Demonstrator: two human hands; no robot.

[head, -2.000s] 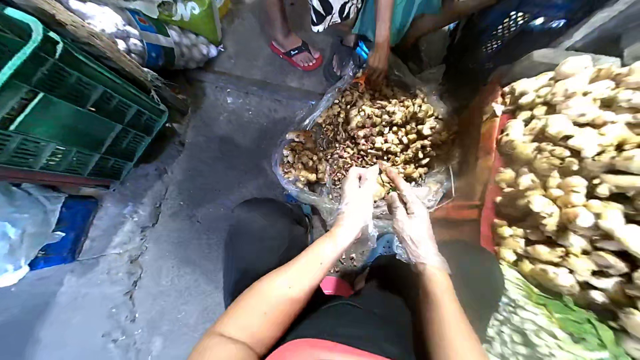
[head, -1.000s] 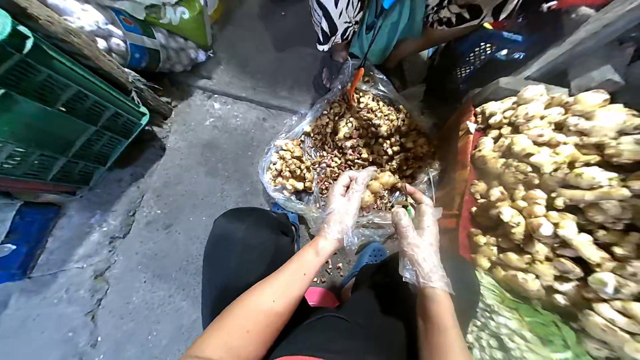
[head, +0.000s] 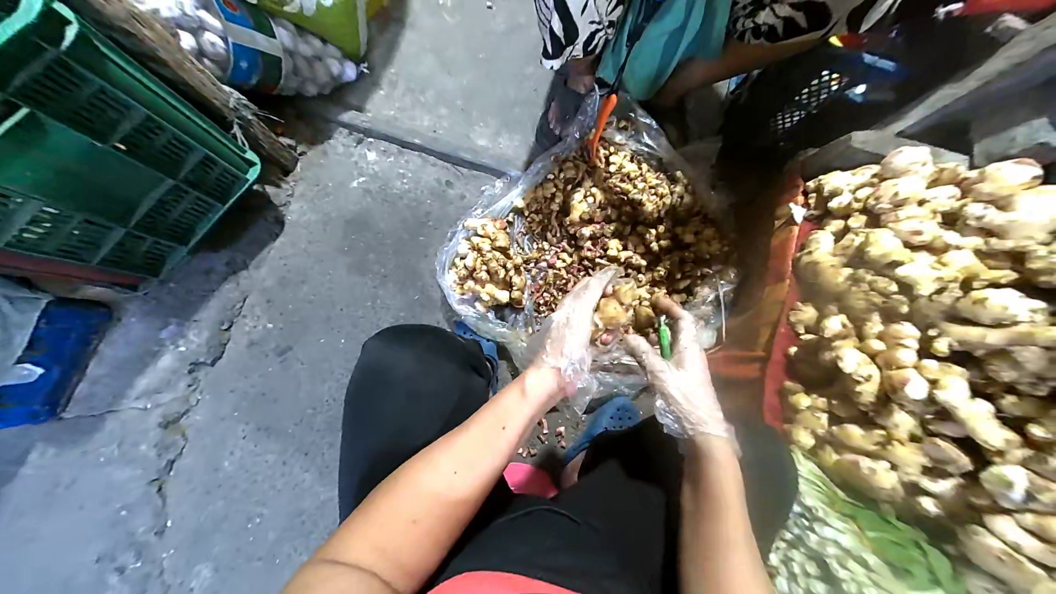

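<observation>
My left hand, in a clear plastic glove, is closed on a piece of ginger root above the near edge of a clear plastic bag. My right hand, gloved alike, has a small green-handled tool between its fingers, close to the ginger; its blade cannot be made out. Small ginger pieces and reddish scraps fill the bag, with paler pieces at its left side. An orange-handled tool shows at the bag's far edge.
Large ginger roots lie heaped on the right, beside a red-edged board or cloth. Green crates and a mesh sack of garlic stand at the left. Another person's legs are beyond the bag. A blue container sits far left.
The other person's hand, seen at the bag's far edge two seconds ago, is no longer there. My hands stay together over the bag's near edge. The view has shifted somewhat.
</observation>
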